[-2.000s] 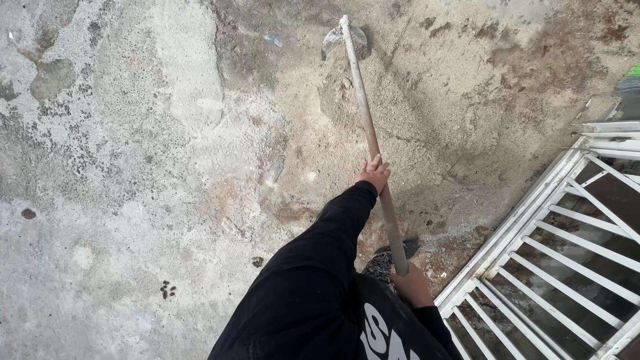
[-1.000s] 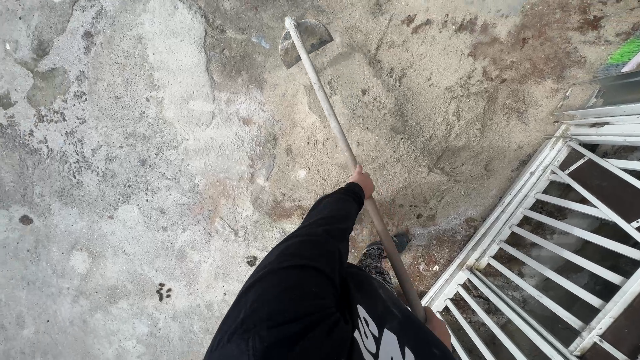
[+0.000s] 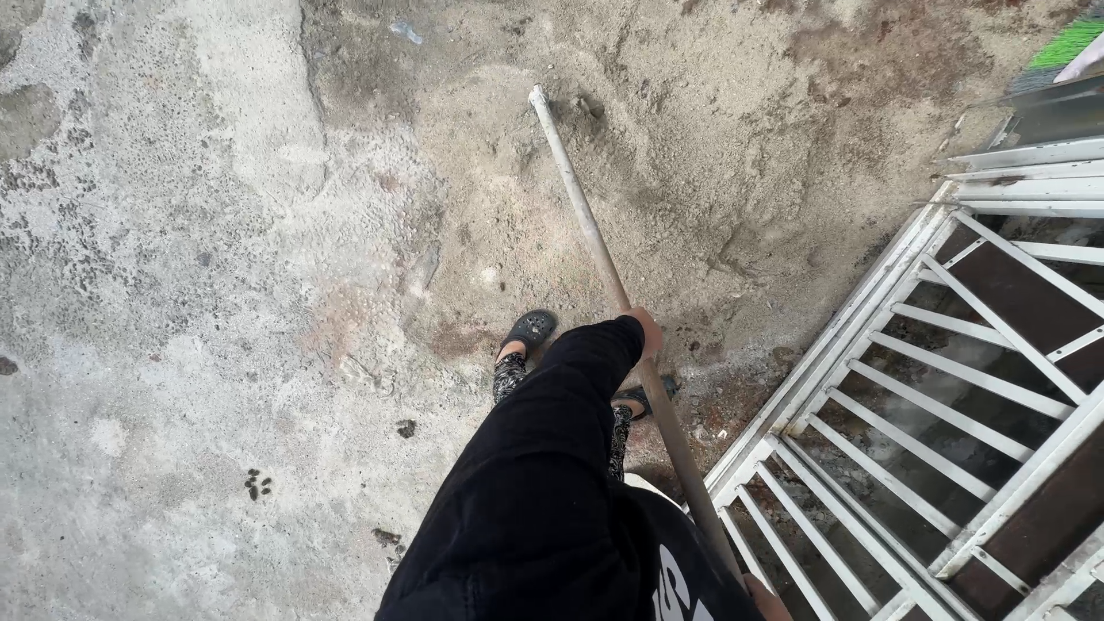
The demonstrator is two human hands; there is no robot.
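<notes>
A long-handled hoe (image 3: 595,237) slants across the middle, its pale head end resting in a thin spread of damp sand or mortar mix (image 3: 742,172). The blade is hidden, seemingly sunk in the mix. My left hand (image 3: 647,333), at the end of a black sleeve, is closed around the middle of the wooden handle. Low in the view, partly cut off by the frame's edge, my right hand (image 3: 764,599) grips the rear part of the handle.
White metal railings (image 3: 940,392) run along the right side. Dark clogs (image 3: 530,328) are on my feet, close to the handle. Rough concrete ground (image 3: 172,362) extends on the left. Green bristles (image 3: 1069,43) show at the top right corner.
The hoe's head has come down and closer to me; its blade, visible a second ago, is now out of sight. Both feet now show, where one showed before.
</notes>
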